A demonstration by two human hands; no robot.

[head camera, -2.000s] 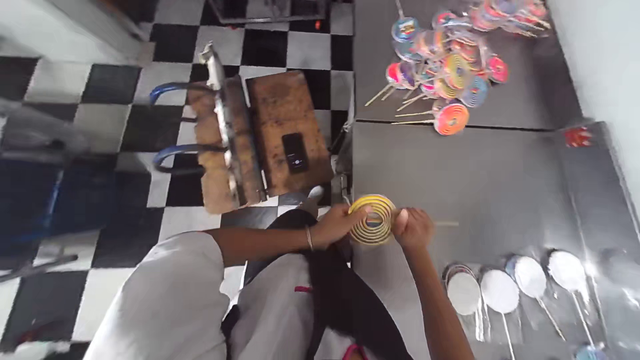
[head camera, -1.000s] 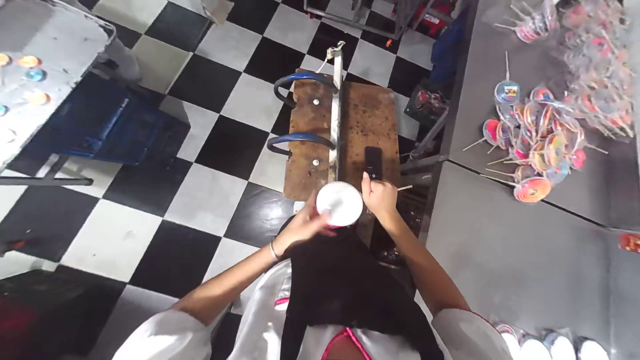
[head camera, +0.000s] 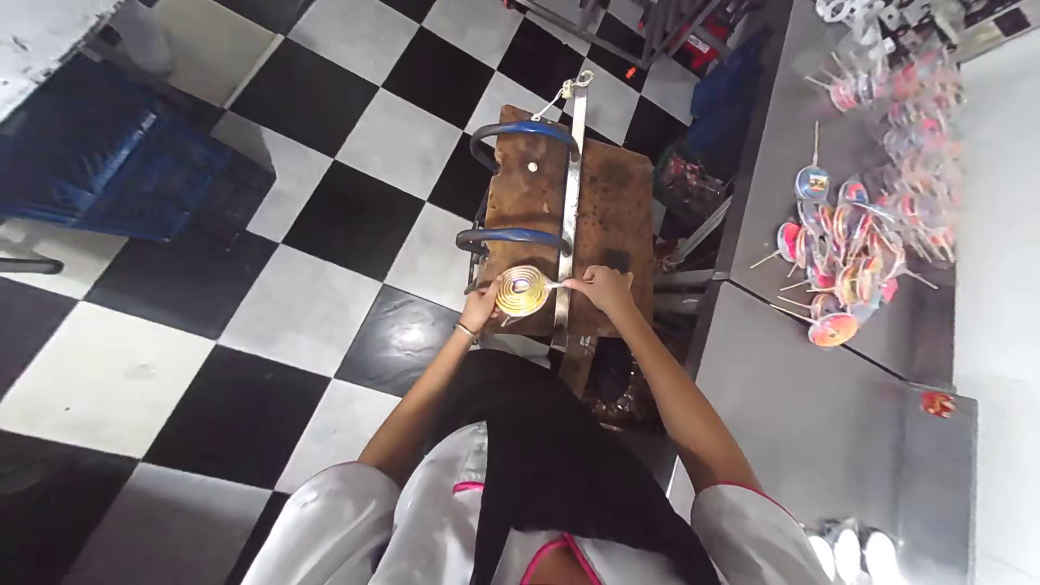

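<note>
A round yellow spiral lollipop in clear wrap (head camera: 522,291) is held over the near edge of a wooden board with a metal bar (head camera: 573,187). My left hand (head camera: 481,305) grips the lollipop's left rim. At its right side, my right hand (head camera: 600,289) pinches the gathered wrap and stick, just right of the metal bar. Part of the stick is hidden by the right fingers. A dark phone-like object (head camera: 617,260) lies on the board beyond my right hand.
Wrapped lollipops (head camera: 857,276) are heaped on the grey table (head camera: 756,382) at right. White discs (head camera: 847,552) stand at its near end. Two blue curved handles (head camera: 520,236) rise from the board. A blue crate-like object (head camera: 122,154) is at left, above a checkered floor.
The view has swung a lot. Both hands have carried the lollipop from over the grey table to the wooden board; its white side showed one second ago, and its yellow spiral side shows now.
</note>
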